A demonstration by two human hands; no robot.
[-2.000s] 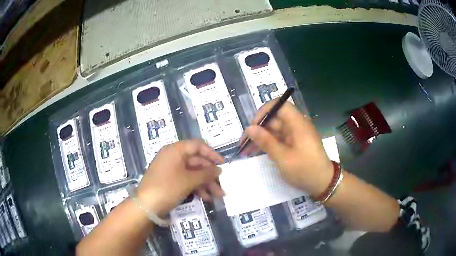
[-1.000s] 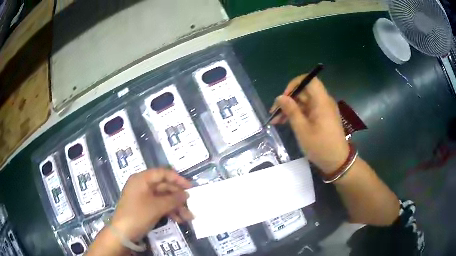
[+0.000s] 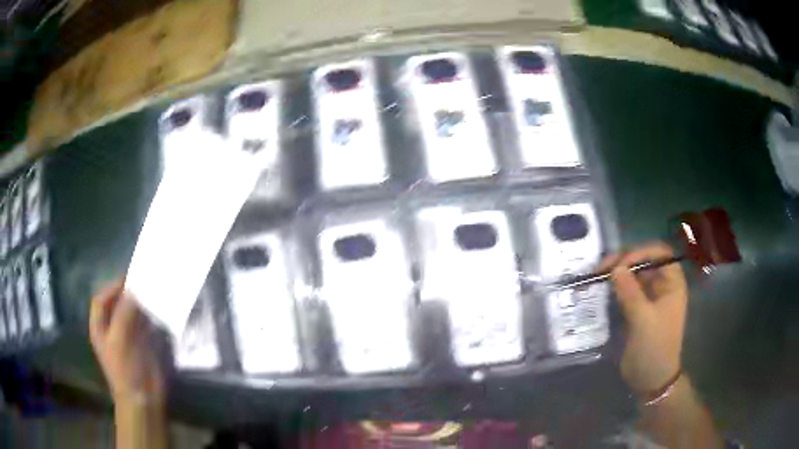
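The clear plastic tray (image 3: 302, 206) lies in front of me with two rows of white printed cards, each with a dark oval at the top. My left hand (image 3: 127, 342) holds the white sheet (image 3: 194, 224) by its lower end, raised over the tray's left side and hiding part of the cards there. My right hand (image 3: 653, 307) holds the slim dark tweezers (image 3: 604, 274) with the thin tip over the lower right card (image 3: 574, 302). The picture is blurred, and I cannot tell whether the tip touches the card or holds anything.
A dark red piece (image 3: 711, 238) lies right of the tray, just beyond my right hand. More filled trays (image 3: 31, 254) lie at the far left and far upper right. A stained tan board (image 3: 131, 66) and a pale board (image 3: 394, 17) stand at the far edge.
My left hand has moved left with the sheet, now tilted steeply, uncovering the lower cards. My right hand has moved down and right with the tweezers, now nearly level. The view has shifted.
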